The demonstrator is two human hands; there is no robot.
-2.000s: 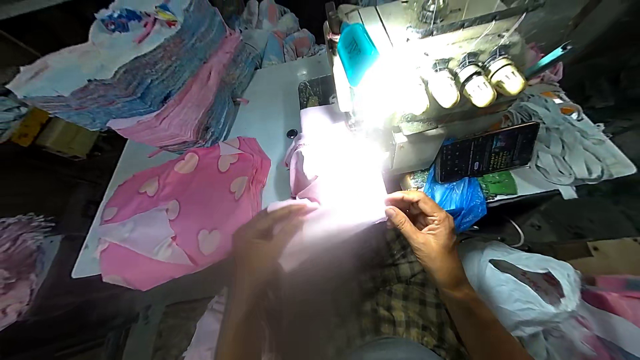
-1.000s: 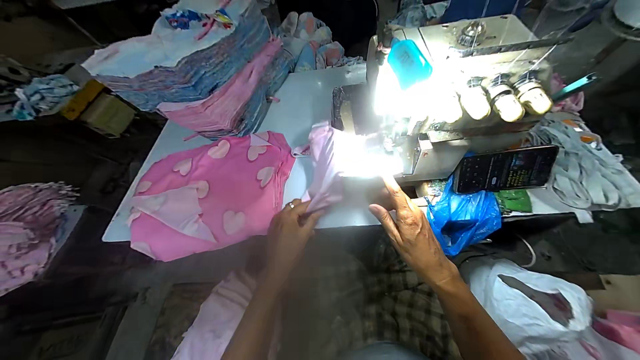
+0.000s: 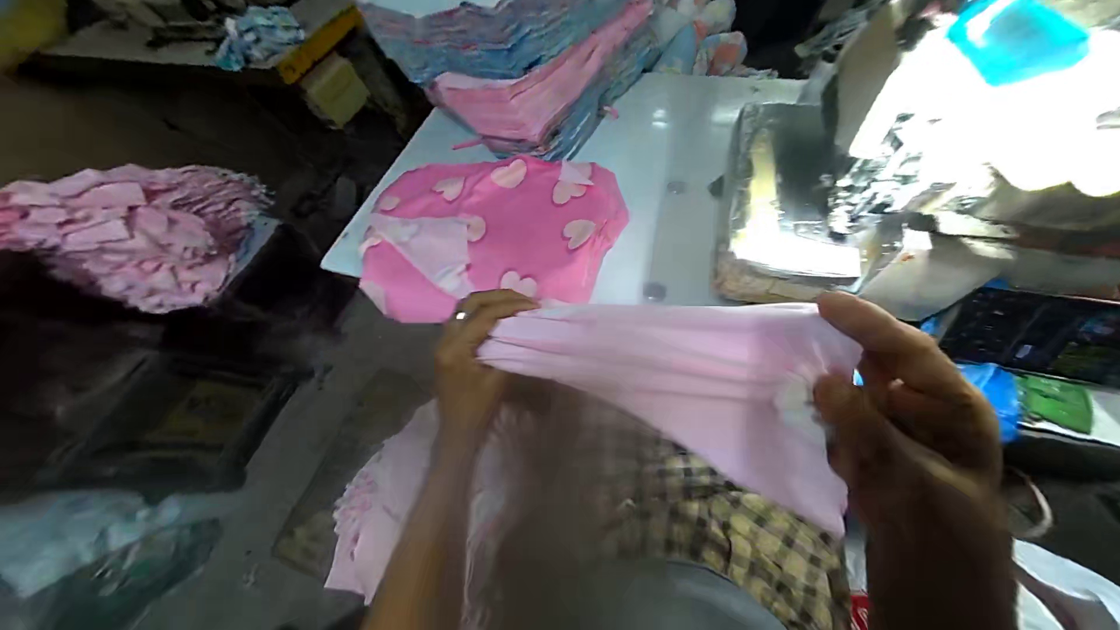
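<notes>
Between my two hands a light pink piece of fabric [image 3: 665, 359] is stretched out in front of the table edge. My left hand [image 3: 481, 350] grips its bunched left end and wears a ring. My right hand [image 3: 910, 402] pinches its upper right corner between thumb and fingers, while the lower part hangs down. Behind my left hand, a darker pink fabric piece with hearts [image 3: 525, 219] lies on the white table [image 3: 674, 192]. The sewing machine [image 3: 945, 157] stands at the right, its needle area washed out by bright light.
A tall stack of folded pink and blue fabric [image 3: 525, 87] stands at the table's back. A heap of pink pieces [image 3: 131, 227] sits at the left. More pink fabric [image 3: 394, 507] hangs by my lap. A blue plastic bag [image 3: 993, 394] and a dark phone [image 3: 1032, 332] lie at the right.
The light pink piece, at the machine in the earlier frames, is now away from it and stretched between my hands. The view has swung left.
</notes>
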